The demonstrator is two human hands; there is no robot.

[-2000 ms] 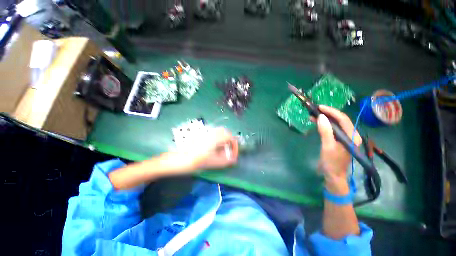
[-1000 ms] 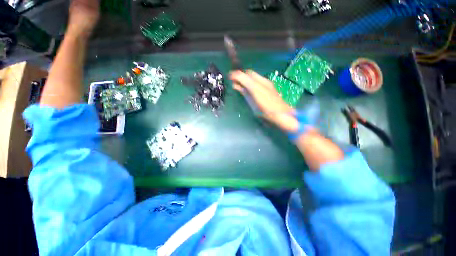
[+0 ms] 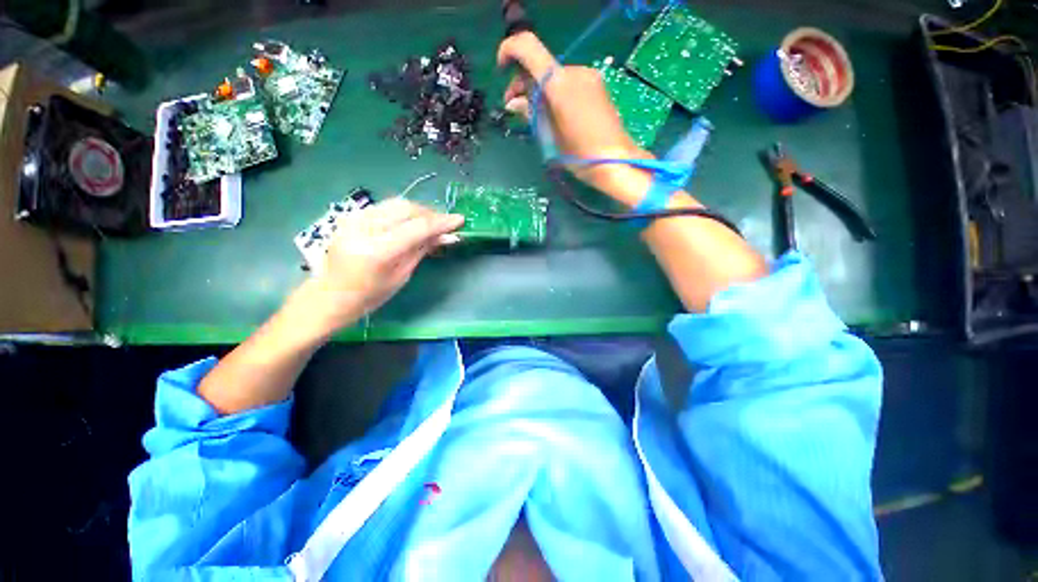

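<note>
My left hand [image 3: 381,252] holds a green circuit board [image 3: 499,214] by its left edge, green side up, near the mat's front. A thin strand of solder wire [image 3: 419,182] shows above the left fingers. My right hand [image 3: 575,114] is beyond the board, gripping the soldering iron [image 3: 516,16], whose tip is cut off by the top edge. The iron's black cord and a blue cord run over the right wrist. A whitish board [image 3: 332,223] lies left, partly under my left hand. A heap of small black components [image 3: 442,100] lies beyond.
Two green boards [image 3: 685,57] overlap right of my right hand. A blue spool [image 3: 804,75] and open cutters [image 3: 810,193] lie at right, beside a black bin [image 3: 988,182]. Boards with orange parts [image 3: 298,91] lie by a white tray [image 3: 196,216]; a fan [image 3: 91,166] stands far left.
My left hand has come back from the far upper left and now holds a green board at the mat's front. The right hand and iron have moved towards the top of the view.
</note>
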